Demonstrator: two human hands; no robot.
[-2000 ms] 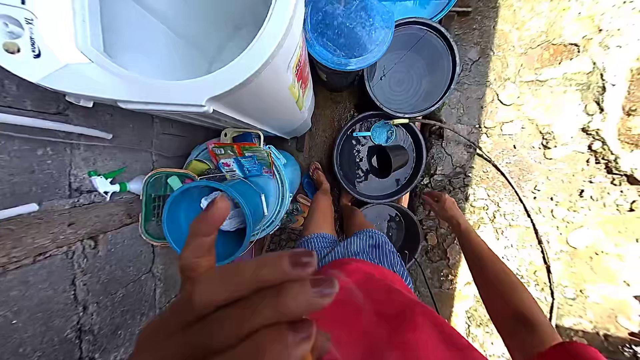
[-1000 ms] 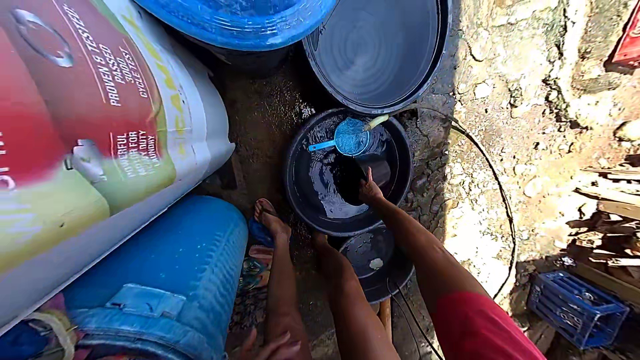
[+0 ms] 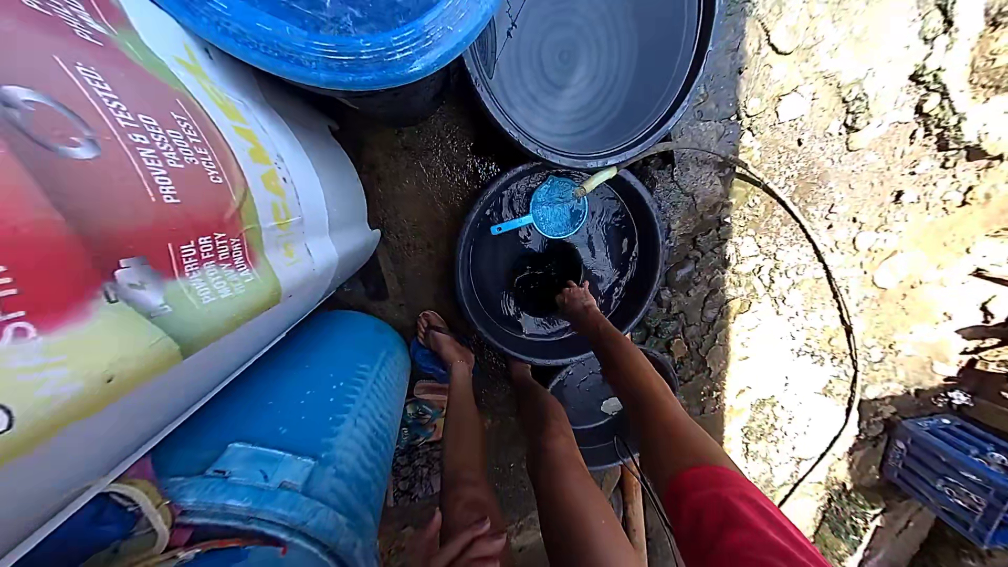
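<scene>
My right hand (image 3: 576,301) grips the rim of a black container (image 3: 545,277) that sits in the water of a round black basin (image 3: 482,303). Above that container, a light blue plastic dipper (image 3: 558,208) lies in the same basin, its handle pointing left. The pale end of a hose (image 3: 596,181) reaches over the basin's upper rim and water runs from it into the dipper. My left hand (image 3: 465,545) is partly in view at the bottom edge, beside my leg, with fingers apart and nothing seen in it.
A large black tub of water (image 3: 579,71) adjoins the basin, near a blue-lidded drum (image 3: 339,39). The washing machine (image 3: 157,205) and blue plastic drum (image 3: 315,394) flank my left side. A smaller black basin (image 3: 587,405) lies below; a blue crate (image 3: 953,472) stands right.
My right hand was away from the basin two seconds ago and is now on the black container's rim. My left hand has lowered from the front of the view. The view has moved closer to the basins.
</scene>
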